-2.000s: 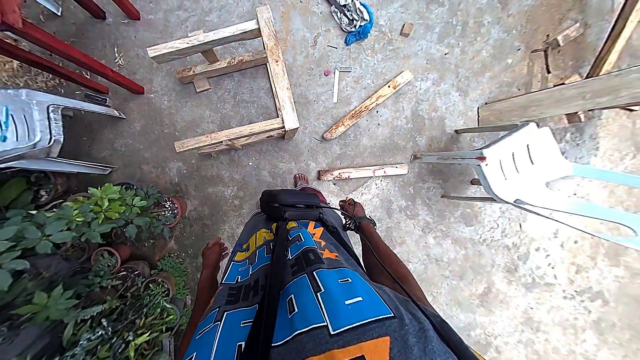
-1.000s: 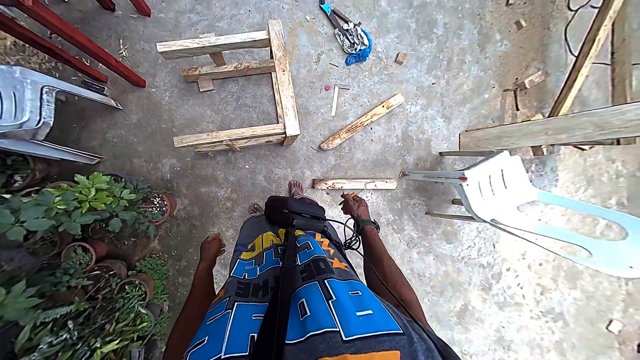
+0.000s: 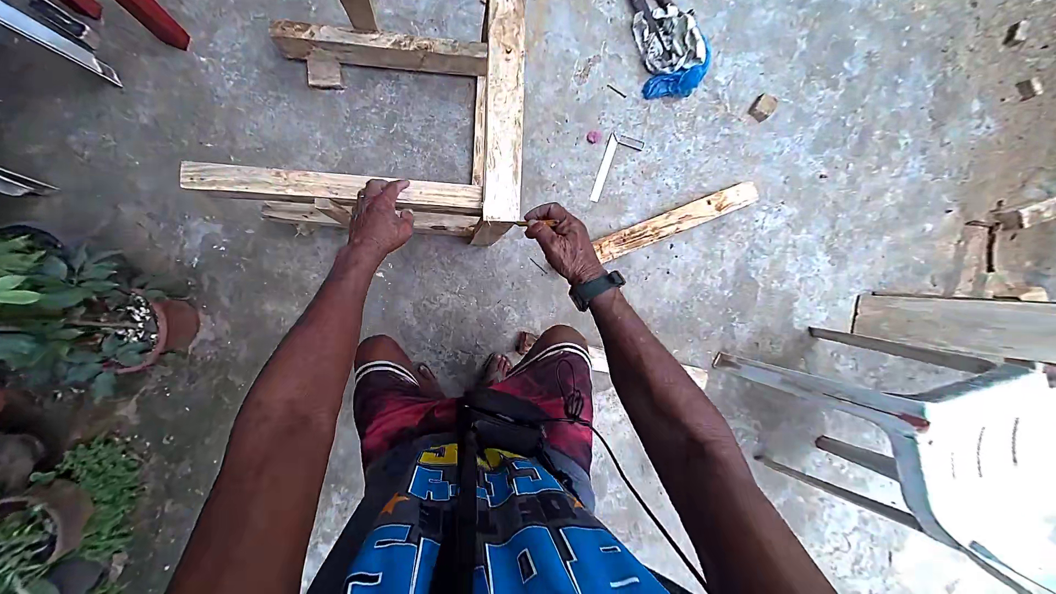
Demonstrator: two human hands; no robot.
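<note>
A wooden frame (image 3: 504, 107) of joined lumber lies on the concrete floor in front of me. My left hand (image 3: 382, 219) rests on its near rail (image 3: 272, 180), fingers spread over the top edge. My right hand (image 3: 561, 239) pinches a thin yellow pencil (image 3: 538, 223), its tip at the near corner of the frame. Just right of that hand a loose wood strip (image 3: 681, 221) lies slanted. Beyond it is a small try square (image 3: 606, 165). Another piece of wood (image 3: 693, 375) lies partly hidden under my right arm and leg.
Potted plants (image 3: 169, 326) stand at the left. A white plastic chair (image 3: 982, 462) and a wide board (image 3: 949, 322) are at the right. A blue and silver plastic bag (image 3: 672, 49), a small wood block (image 3: 763, 107) and a pink object (image 3: 593, 137) lie farther ahead.
Both hands have moved forward from beside my body to the wooden frame. The left now touches its near rail; the right, with the pencil showing, is at its corner. The view has moved closer.
</note>
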